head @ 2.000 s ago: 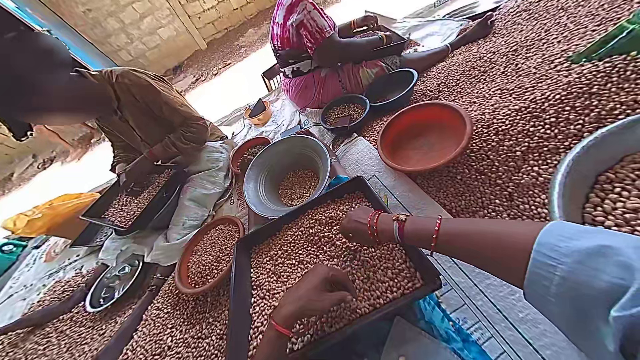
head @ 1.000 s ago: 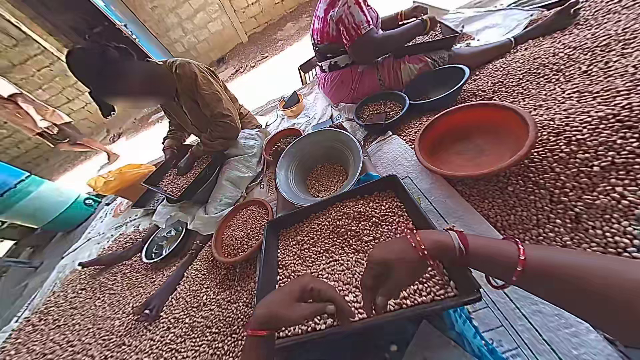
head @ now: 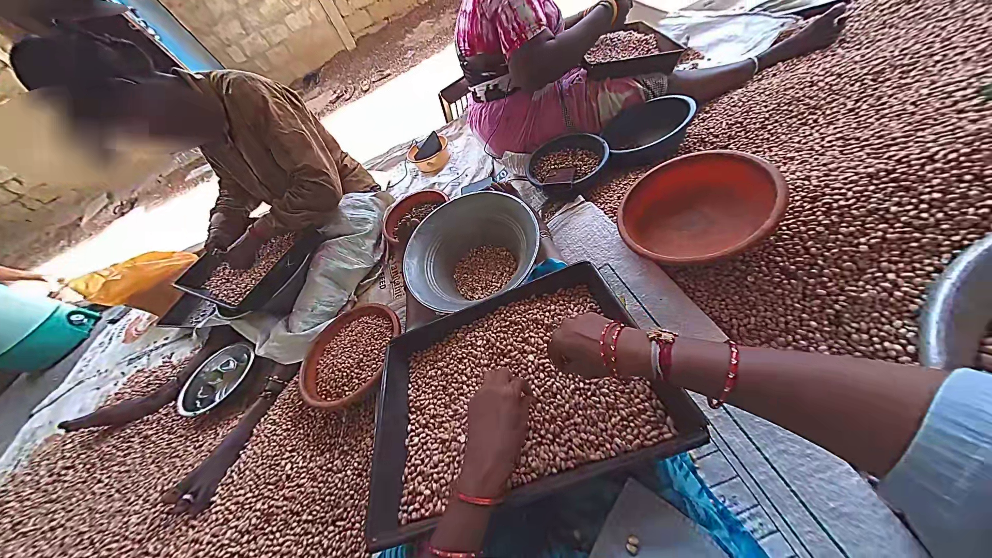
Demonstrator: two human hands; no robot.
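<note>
A black rectangular tray [head: 385,465] holds a thick layer of pale brown nuts or seeds [head: 457,380]. Over its middle, my left hand [head: 500,411] rests on the nuts with fingers curled down; whether anything is between them is hidden. My right hand [head: 581,346], with red bead bracelets at the wrist, is at the tray's upper right part, fingers bent into the nuts and its fingertips hidden. Just beyond the tray stands a metal basin [head: 434,240] with some nuts at its bottom. A clay-coloured bowl [head: 310,380] of nuts sits to the tray's left.
An orange-red bowl [head: 701,205] stands on the nut heap [head: 876,178] at right, near a metal basin [head: 942,310]. Two dark bowls [head: 535,167] [head: 686,128] lie beyond. One person [head: 287,147] handles a black tray at left; another [head: 519,70] sits at the top. A steel plate [head: 217,380] is at left.
My hands, close together at the tray's near edge a second ago, are now farther up over the nuts. The view has shifted.
</note>
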